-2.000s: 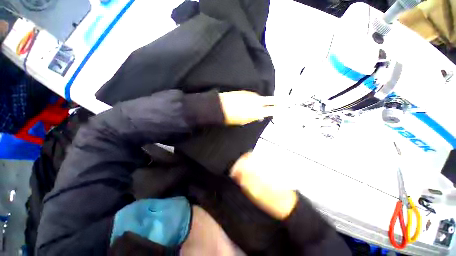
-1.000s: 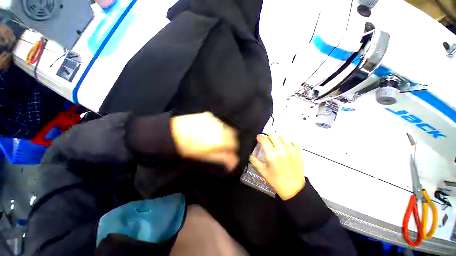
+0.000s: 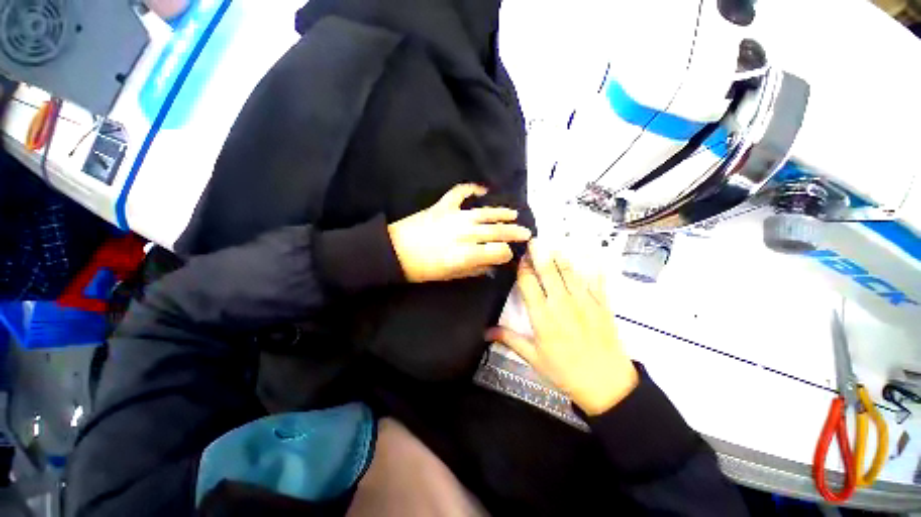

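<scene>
A large black garment piece (image 3: 424, 131) lies over the white machine bed and down onto my lap. My left hand (image 3: 459, 238) lies flat on the cloth, fingers spread toward its right edge. My right hand (image 3: 568, 328) lies at the cloth's right edge, on the white bed, fingertips close to my left fingertips. Whether its fingers pinch the cloth edge is hard to tell. The white sewing machine head (image 3: 656, 111) with a blue stripe stands to the right, its presser foot and needle area (image 3: 604, 205) just beyond my fingertips.
Scissors with red and yellow handles (image 3: 848, 429) lie on the table at right. The ruler-marked front edge (image 3: 530, 387) runs below my right hand. A neighbouring machine table with a blue stripe (image 3: 172, 121) is at upper left, with a blue bin (image 3: 56, 325) below it.
My left hand has moved up and right on the cloth and now lies flat with fingers spread. My right hand has stayed near the edge, fingers reaching slightly higher. The view has shifted a little.
</scene>
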